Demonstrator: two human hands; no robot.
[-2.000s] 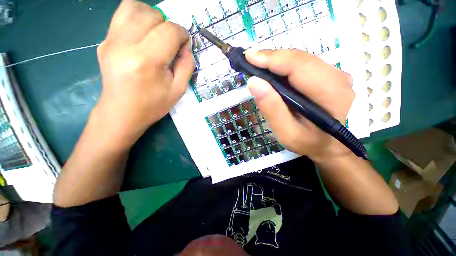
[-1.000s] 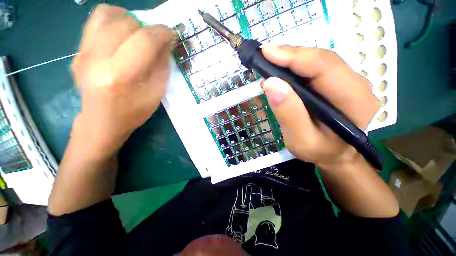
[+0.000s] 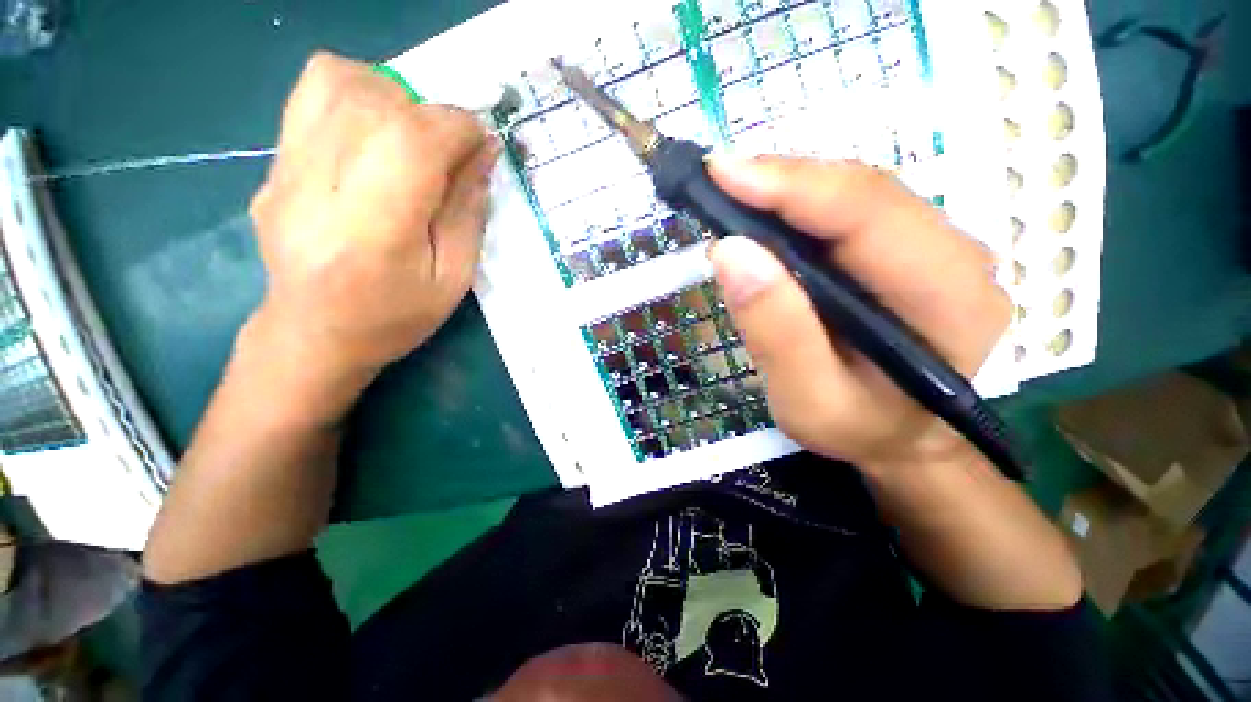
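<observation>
My right hand [image 3: 864, 302] holds the black soldering iron [image 3: 823, 281], its thin tip pointing up and left over the upper PCB panel [image 3: 617, 165]. I cannot tell whether the tip touches the board. My left hand [image 3: 371, 226] is closed in a fist on the solder wire [image 3: 165, 162], which runs off to the left. A green band [image 3: 399, 82] shows at its finger. The fist is at the upper panel's left corner. The lower PCB panel [image 3: 672, 370] has dark modules. Both panels lie on the white tray [image 3: 528, 364] with round tan holes along its right edge.
A second white tray [image 3: 96, 487] with a green grid stands at the left. A dark curved cable or tool [image 3: 1183, 117] lies at the upper right. Brown cardboard boxes [image 3: 1152, 432] are at the lower right. A clear item [image 3: 34, 21] sits in the upper left corner.
My left fist moved left off the upper panel, then back a little to the right. The iron's tip shifted slightly right and remains near the panel's upper left. The tray shifted slightly.
</observation>
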